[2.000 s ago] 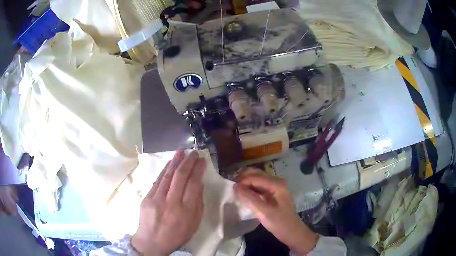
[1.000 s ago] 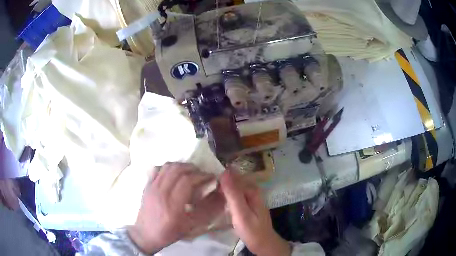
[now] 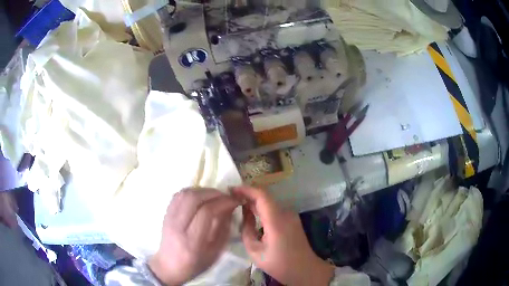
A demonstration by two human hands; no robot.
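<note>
A cream knit panel [image 3: 177, 139] lies left of the needle area [image 3: 215, 100] of the overlock machine [image 3: 268, 72] and runs down under my hands. My left hand [image 3: 195, 232] is bent over the cloth with its fingertips at the panel's right edge. My right hand [image 3: 273, 234] meets it there, thumb and forefinger pinched together at the edge. The fingers hide most of what is between them, and the hands are slightly blurred.
A large cream garment pile [image 3: 78, 100] is at the left, with a blue plastic basket [image 3: 47, 21] behind. Dark red snips [image 3: 340, 134] and a white board [image 3: 413, 106] lie right of the machine. A waste tray [image 3: 265, 167] is below its front. Crumpled cloth [image 3: 446, 232] is lower right.
The panel's upper part has come off the plate in front of the needle and lies further left and up. My hands have drawn together lower down. The view has shifted slightly.
</note>
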